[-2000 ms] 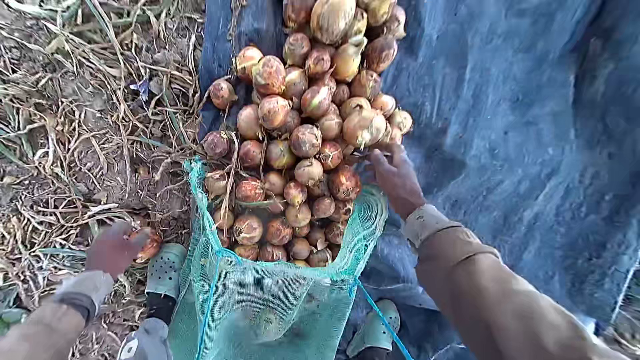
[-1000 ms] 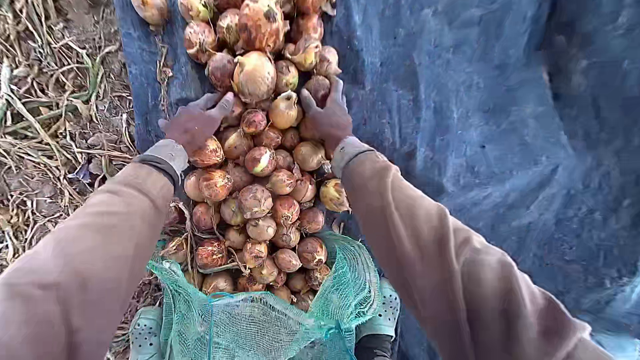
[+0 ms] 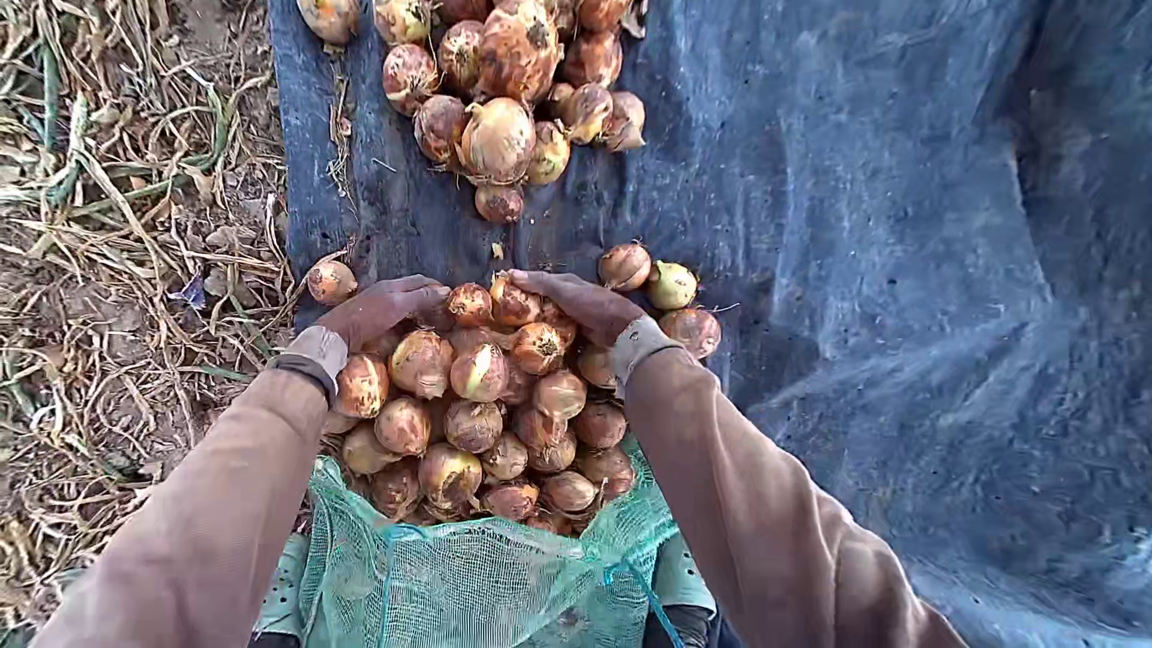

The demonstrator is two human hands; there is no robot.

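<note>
My left hand (image 3: 382,310) and my right hand (image 3: 585,301) curve around the far side of a heap of onions (image 3: 479,372), palms against it and fingertips turned toward each other. Neither hand is closed around a single onion. The near onions lie in the mouth of a green mesh bag (image 3: 477,576), whose rim spreads below them between my feet. One onion (image 3: 331,282) lies just outside my left hand. Several more, among them a pale green one (image 3: 672,285), lie beside my right wrist.
A second pile of onions (image 3: 498,139) sits farther up on the dark blue sheet (image 3: 864,270), which extends to the right. Dry stalks and soil (image 3: 135,315) border the sheet on the left. My shoes (image 3: 286,585) flank the bag, and a blue cord (image 3: 655,603) hangs at its right.
Both hands came in from either side of the pile, then moved toward the bag with onions between them. A gap of bare sheet now separates these onions from the farther pile.
</note>
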